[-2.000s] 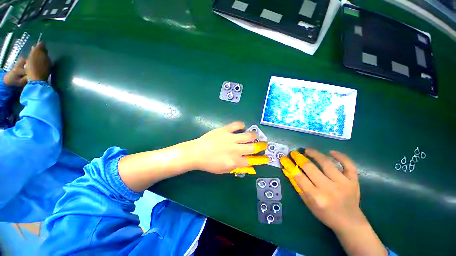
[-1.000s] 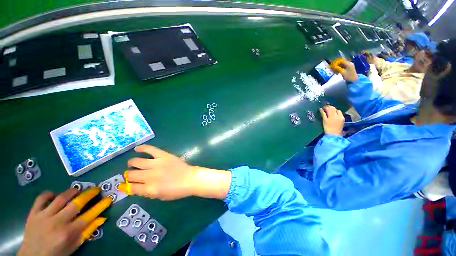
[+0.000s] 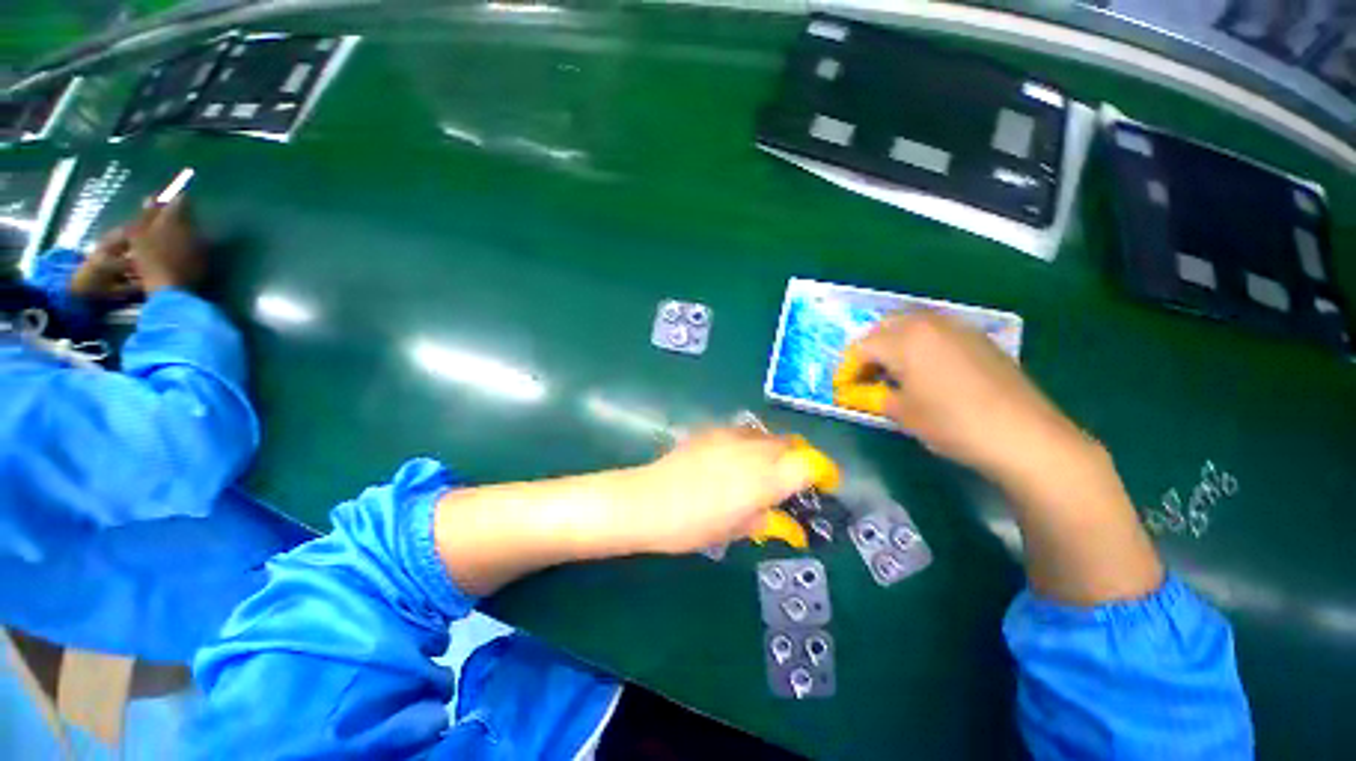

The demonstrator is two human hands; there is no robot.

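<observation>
My left hand [image 3: 721, 488], with yellow finger cots, pinches a small grey camera plate [image 3: 814, 517] between thumb and fingertip. Another plate [image 3: 889, 541] lies just right of it. Two plates [image 3: 796, 595] lie end to end below, and a single plate [image 3: 683, 327] lies up left. Part of another plate shows behind my left hand, blurred. My right hand [image 3: 952, 384] is over the white tray [image 3: 776, 351] of blue and white bits, its yellow-cotted fingertips together in the tray. Whether they hold a piece cannot be seen.
Two large black panels [image 3: 930, 127] with grey patches lie at the back right, one on a white sheet [image 3: 1053, 223]. Loose thin rings [image 3: 1194, 503] lie at the right. At the left a person's blue sleeves [image 3: 186, 364] and hands show, with more black panels [image 3: 268, 82] behind.
The view has swung back left. My right hand has moved from the plates to the tray. One plate now lies apart, right of the plate in my left hand.
</observation>
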